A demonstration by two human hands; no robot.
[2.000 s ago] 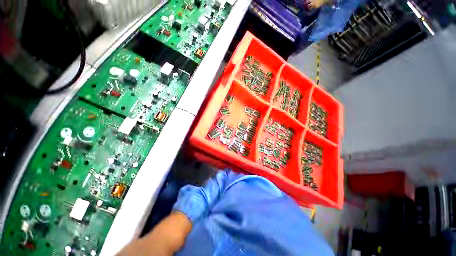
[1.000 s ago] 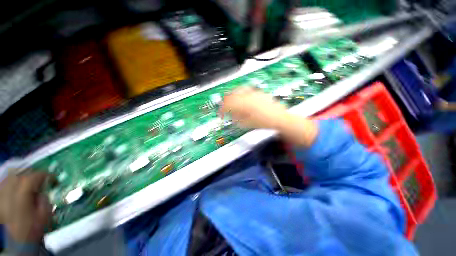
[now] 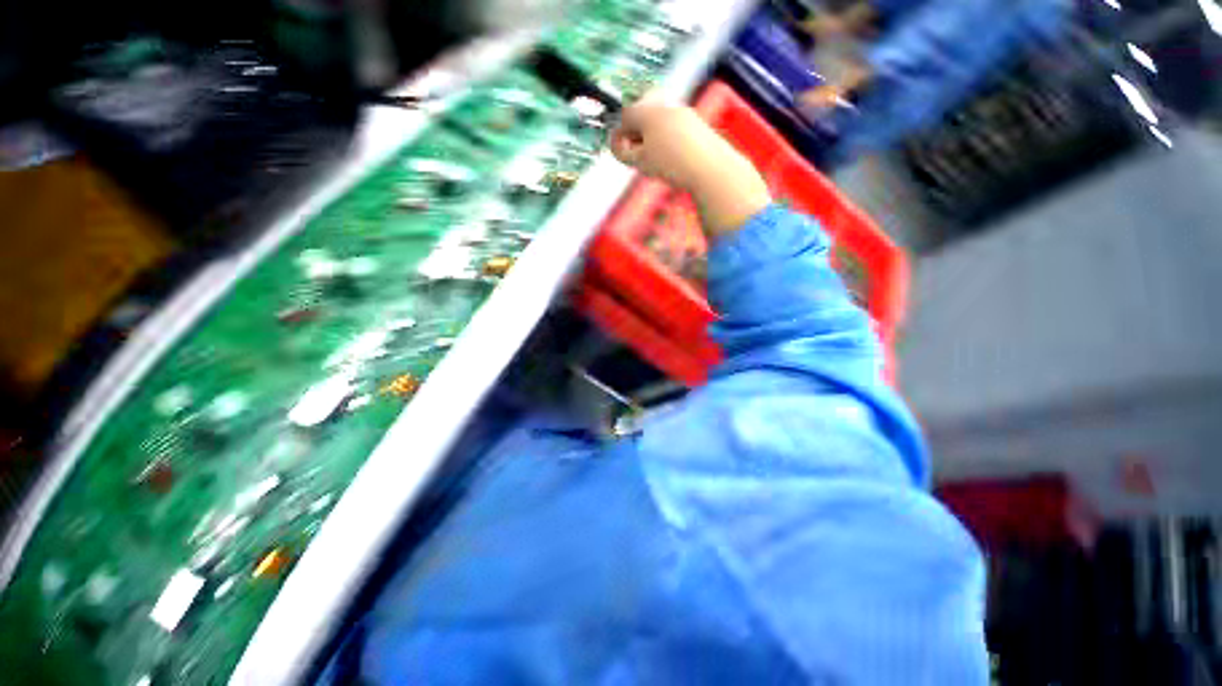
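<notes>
Green printed circuit boards [image 3: 255, 349] lie in a row on the line, blurred, with white connectors and small orange blocks on them. The white conveyor rail [image 3: 449, 382] runs along their near side. My right hand [image 3: 650, 140] is over the rail at the upper middle, fingers curled; blur hides whether it holds anything. My right sleeve is blue and crosses in front of the red compartment crate [image 3: 623, 302], covering part of it. Small pieces show in one crate cell. My left hand is not in view.
A yellow component heap [image 3: 70, 255] is at the left behind the boards. Another person's hand [image 3: 828, 97] and blue sleeve [image 3: 958, 54] are at the top right, near dark blue items. A dark rack [image 3: 1025, 134] stands beyond. A red object [image 3: 1019, 516] is at the right.
The view has swung to the right. My left hand, over the boards a second ago, has left the picture. My right hand has moved from the boards to the rail beside the crate.
</notes>
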